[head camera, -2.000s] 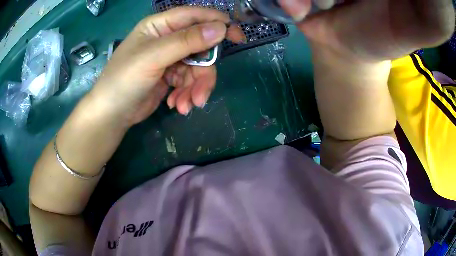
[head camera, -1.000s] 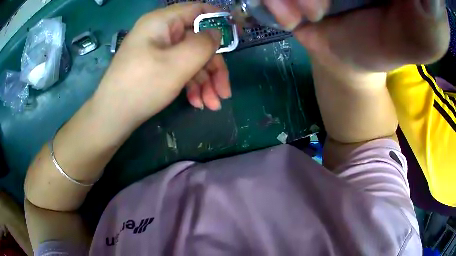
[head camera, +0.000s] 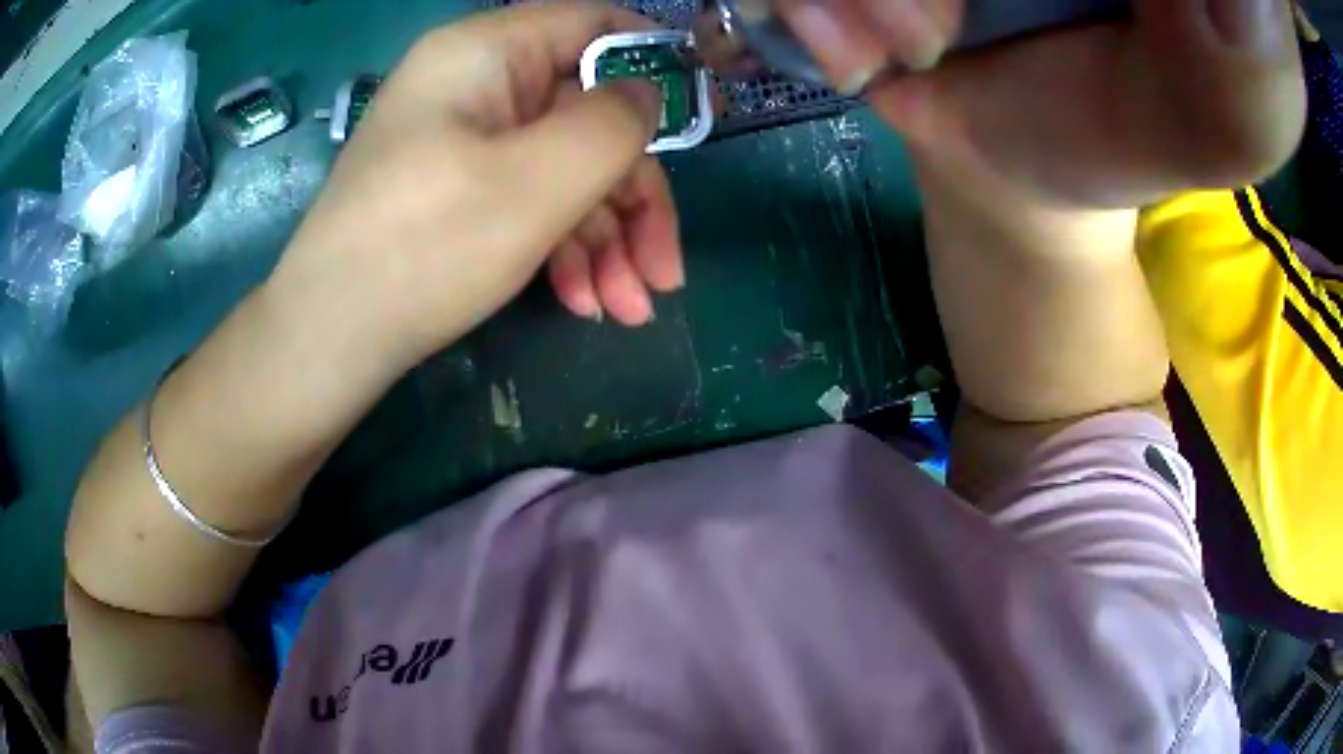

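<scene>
My left hand (head camera: 501,177) holds a rounded-square white-rimmed housing (head camera: 697,115) between thumb and fingers at the upper middle. A green circuit board (head camera: 636,65) sits inside the rim, partly covered by my thumb. My right hand (head camera: 1075,111) is at the top right, closed around a thick grey electric screwdriver (head camera: 1016,18), whose metallic nose points left, close to the housing's right side. The bit tip and any screw are too blurred to tell. A black screw tray (head camera: 788,103) with small holes lies behind, partly hidden by my hands.
A crumpled translucent plastic bag (head camera: 130,148) lies at the left of the dark green bench (head camera: 795,280). A silver-edged unit (head camera: 254,112) lies beside it, and another (head camera: 351,109) is partly behind my left hand. A person's yellow sleeve (head camera: 1230,398) is at the right.
My left hand has turned and raised the housing, so its board faces the camera beside the screwdriver nose. Over the last second both hands have shifted only slightly. The loose units sit slightly differently in view.
</scene>
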